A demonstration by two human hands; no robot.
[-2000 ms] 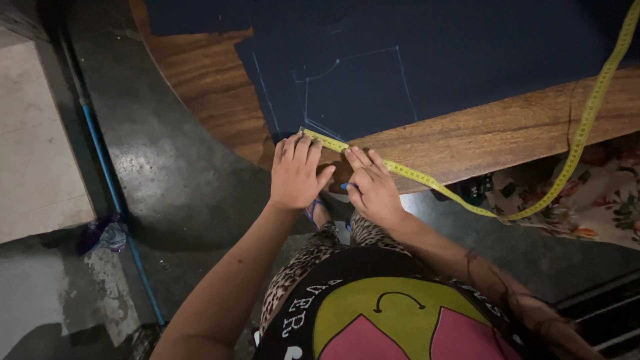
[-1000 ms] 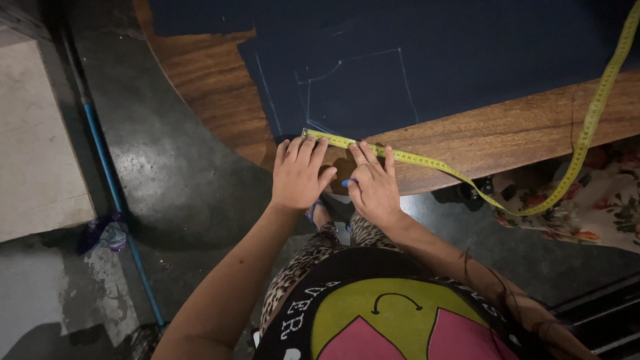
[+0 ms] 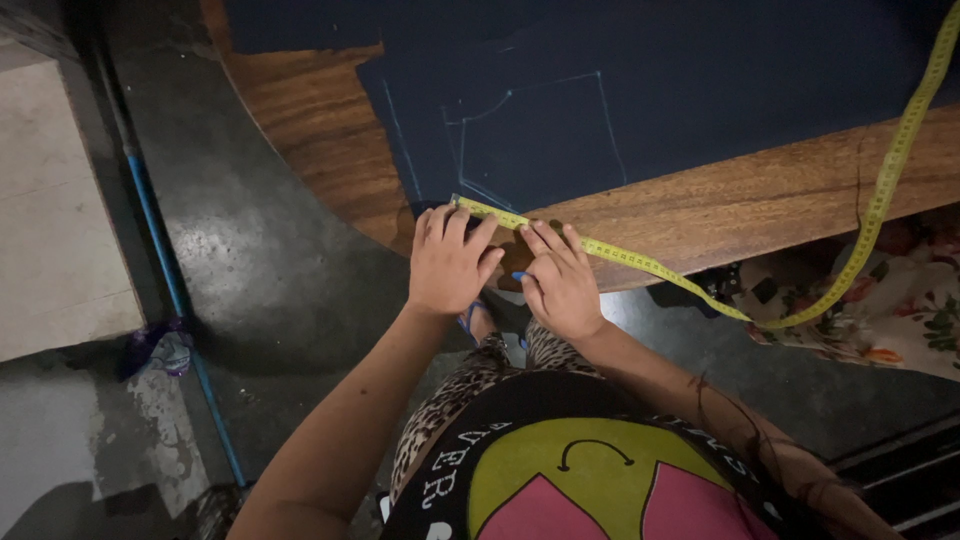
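Dark blue fabric (image 3: 675, 97) lies on a wooden table with a rounded end, marked with pale chalk lines (image 3: 555, 82) that outline a pattern shape. Across the fabric's near corner runs a yellow measuring tape (image 3: 637, 259), its end beside the lowest corner of the outline. My left hand (image 3: 451, 262) presses flat near the tape's end, fingertips on tape and fabric. My right hand (image 3: 561, 277) rests on the tape farther right, with a small blue object (image 3: 519, 277), perhaps chalk, held in its curled fingers. From there the tape hangs off the table edge and loops up to the right.
The wooden table's curved edge (image 3: 300, 176) is in front of me. A blue pole (image 3: 161, 240) leans at the left, with a purple bundle (image 3: 161, 349) by it. At the right, floral cloth (image 3: 892, 307) shows below the table edge.
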